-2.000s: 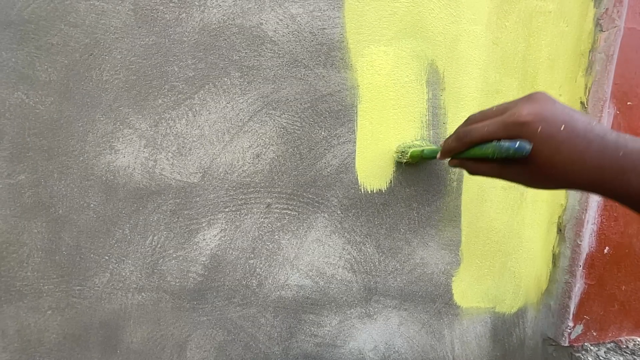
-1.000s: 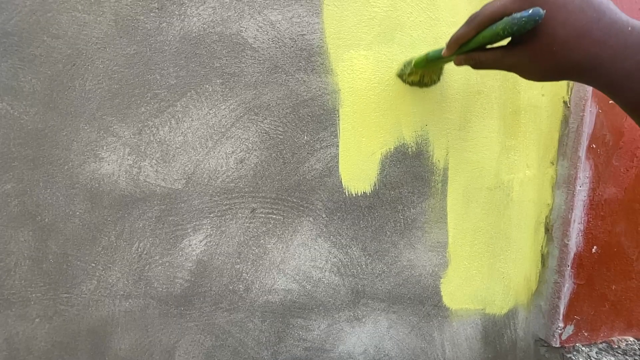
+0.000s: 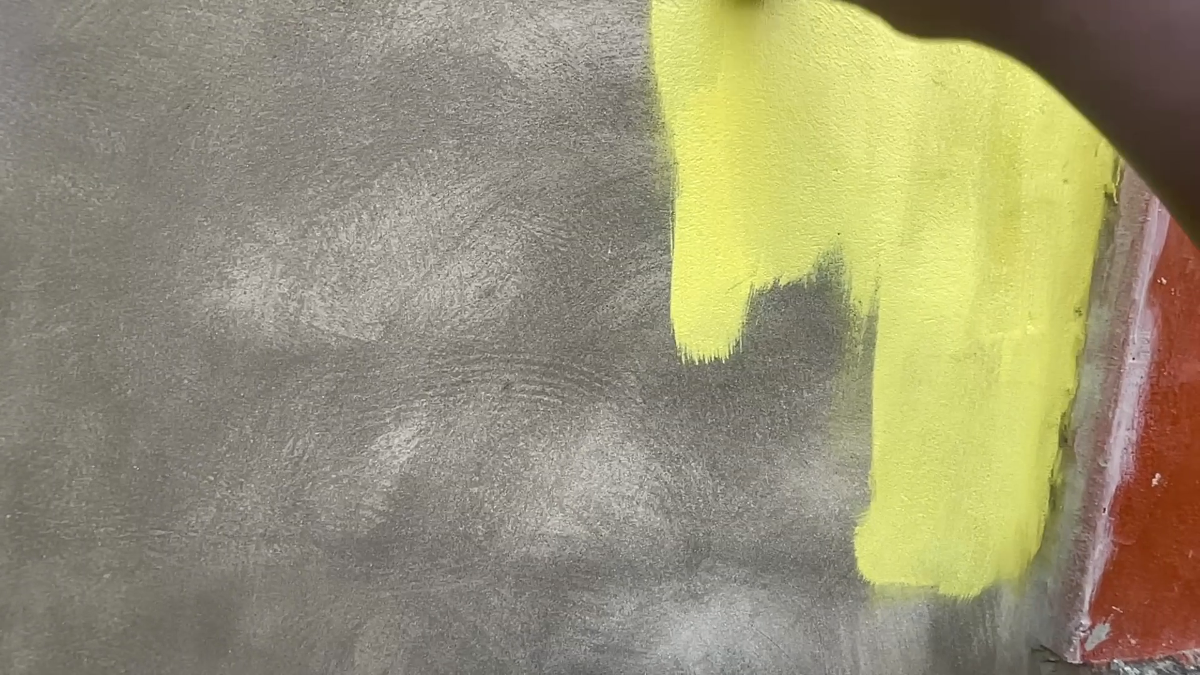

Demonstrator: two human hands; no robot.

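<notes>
Blurred and dark, my right hand and forearm (image 3: 1059, 56) cross the top right corner, close to the camera; the fingers are cut off by the top edge. A small dark blur at that edge, left of the hand, looks like the bristle end of the paintbrush (image 3: 745, 2), against the yellow paint (image 3: 975, 375). The paint covers the right part of a grey plastered wall (image 3: 422, 375), with one short and one longer strip reaching down and a ragged grey notch between them. My left hand is out of view.
Along the right side runs a narrow, rough, pale border (image 3: 1116, 422) with whitish smears. Beyond it lies a red painted surface (image 3: 1158, 525). Rough grey material (image 3: 1134, 667) shows at the bottom right corner.
My right hand has moved up from beside the lower strips, carrying the green-handled paintbrush, until mostly past the top edge. Yellow now covers the upper part of the grey gap seen two seconds ago.
</notes>
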